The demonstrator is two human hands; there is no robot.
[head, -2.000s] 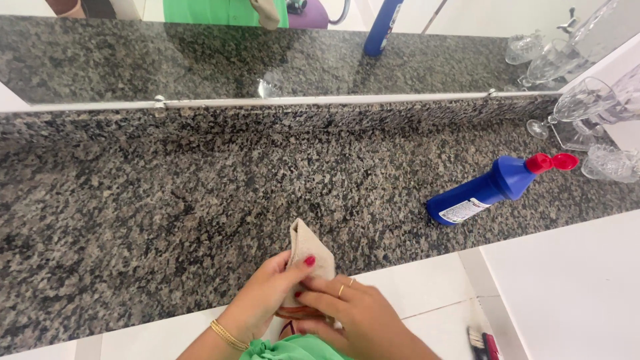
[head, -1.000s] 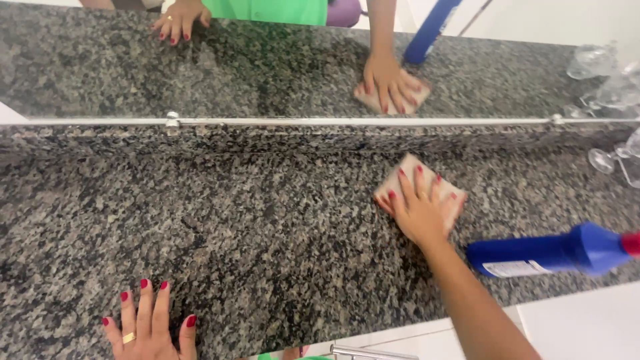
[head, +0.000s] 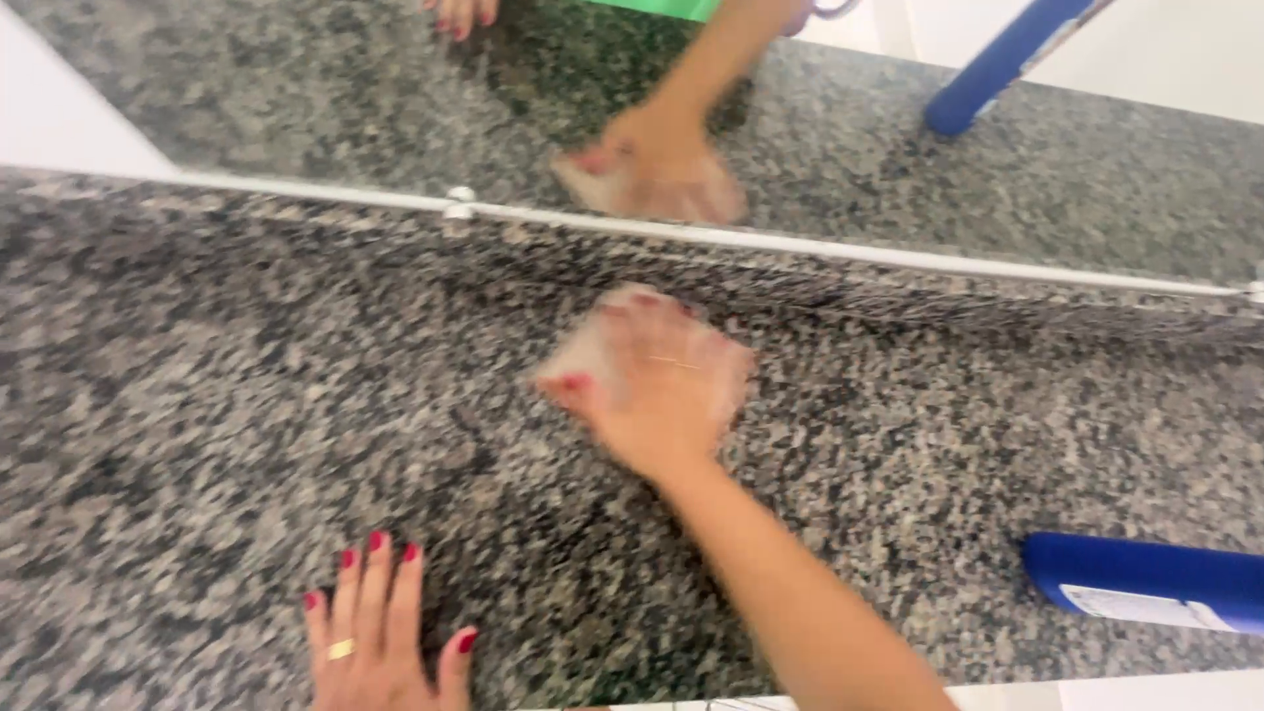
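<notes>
My right hand (head: 667, 400) is spread over a pale folded cloth (head: 583, 346) on the speckled granite countertop (head: 494, 425), a little in front of the low granite backsplash. Hand and cloth are blurred; the cloth's corners show past the thumb and fingertips. Near the front edge, at lower left, my left hand (head: 380, 642) rests with fingers apart on the stone and holds nothing. A blue plastic bottle (head: 1145, 583) with a label lies at the right, partly out of frame; its cap is out of view.
Behind the backsplash stands a mirror (head: 839, 168) with a white bottom edge and a small clip (head: 459, 204). It reflects both hands, the cloth, the bottle and green clothing. A white surface lies beyond the counter's front edge at lower right.
My hands, together on the cloth two seconds ago, have parted. Since one second ago my right hand has moved left along the counter with the cloth. The glassware at the right has left the view.
</notes>
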